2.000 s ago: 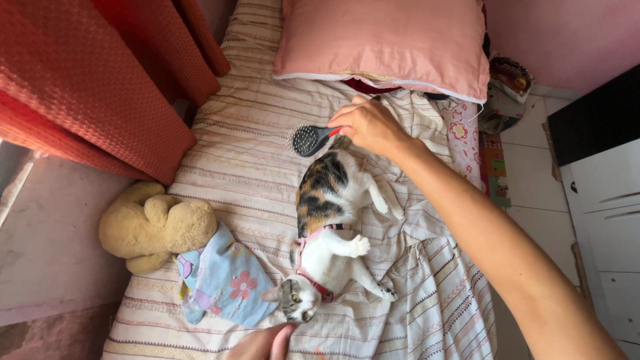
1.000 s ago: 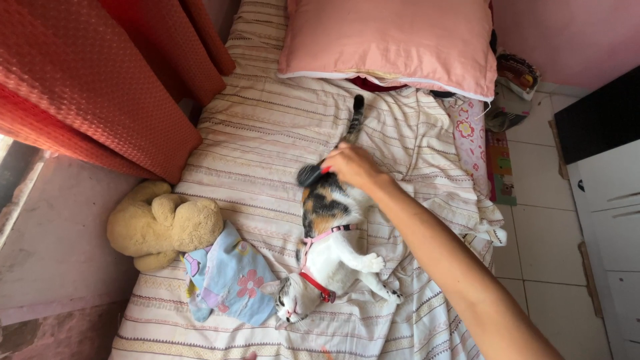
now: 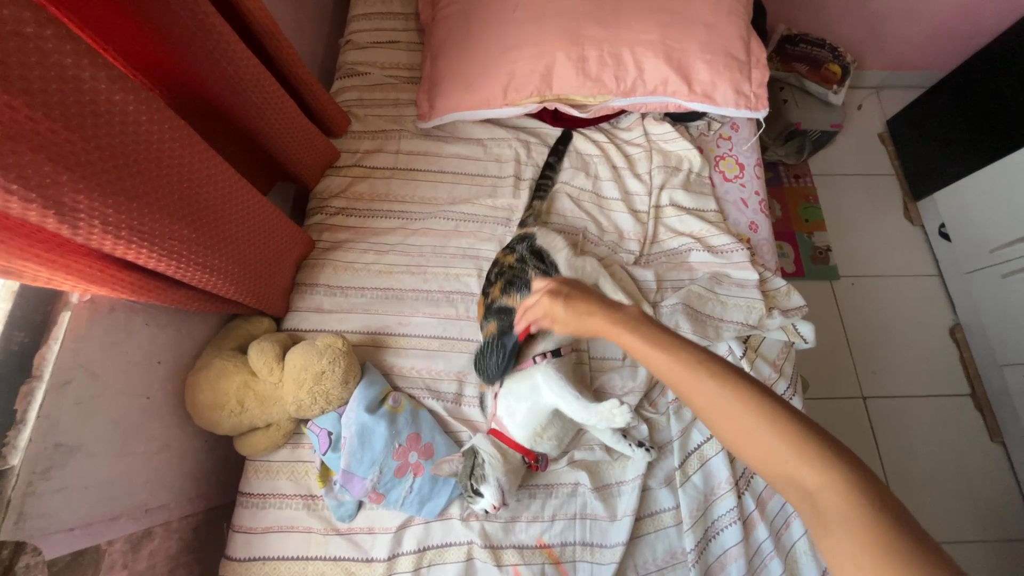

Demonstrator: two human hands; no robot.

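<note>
A calico cat [image 3: 552, 400] lies on its side on the striped bedsheet [image 3: 384, 240], head toward me and tail toward the pillow. It wears a red collar [image 3: 512, 446] and a pink harness [image 3: 548, 357]. My right hand [image 3: 564, 308] is closed on the red handle of a hairbrush [image 3: 498, 358]. The dark brush head rests against the cat's back, near the shoulder, its bristles hidden. My left hand is out of the frame. Beside the cat's head lies a plush toy [image 3: 268, 380] with a blue flowered cloth [image 3: 400, 448] around its lower part.
A pink pillow [image 3: 592, 56] lies at the bed's far end. Red curtains [image 3: 160, 152] hang at the left. On the right are a tiled floor [image 3: 888, 328], a bag [image 3: 800, 120], a colourful mat [image 3: 804, 224] and a black-and-white cabinet [image 3: 988, 232].
My right hand and the hairbrush have moved along the cat's back from the hip toward the shoulder. My left hand, near the cat's head two seconds ago, has left the view. The cat's head has turned.
</note>
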